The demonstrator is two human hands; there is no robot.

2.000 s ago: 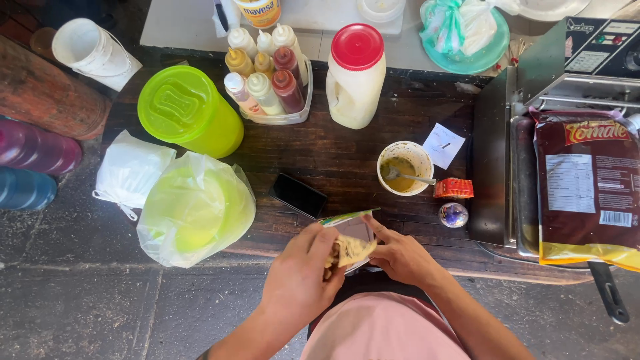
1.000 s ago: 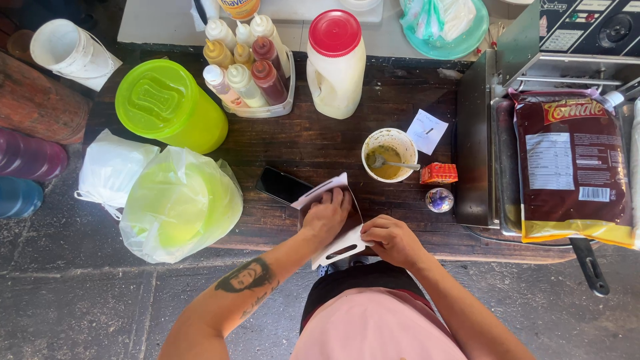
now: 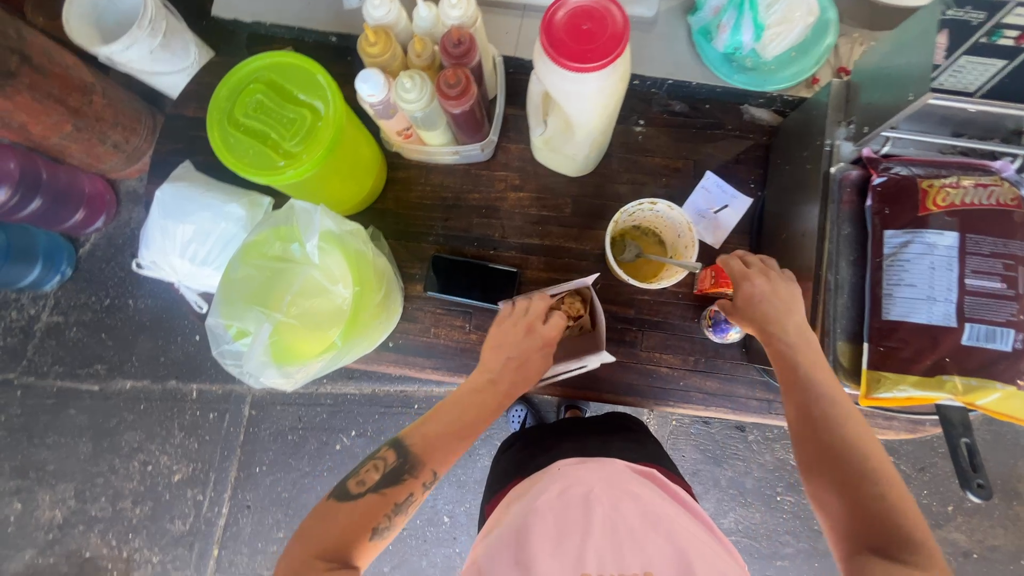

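Note:
My left hand (image 3: 522, 340) rests on the left side of an open cardboard food box (image 3: 580, 346) near the counter's front edge, its fingertips hidden partly by the box. Brown food (image 3: 574, 308) shows inside the box. At the right, my right hand (image 3: 758, 292) reaches over a small red packet (image 3: 712, 281), fingers at its right end; whether they grip it I cannot tell. Just below lies a small round purple and silver item (image 3: 721, 326). A tub of yellowish sauce (image 3: 652, 242) with a metal spoon (image 3: 668, 260) stands left of the packet. A black phone (image 3: 472, 280) lies left of the box.
Sauce bottles (image 3: 424, 100) stand in a white caddy behind, beside a red-lidded jug (image 3: 580, 96). Green containers (image 3: 296, 128), one bagged (image 3: 304, 296), stand at left. A paper note (image 3: 717, 208) lies behind the sauce tub. A brown bag (image 3: 944, 280) and a pan handle (image 3: 964, 456) are at right.
The box, handled by both hands before, now stands open on the counter with food showing in it. My right hand has moved from the box rightward to the red packet.

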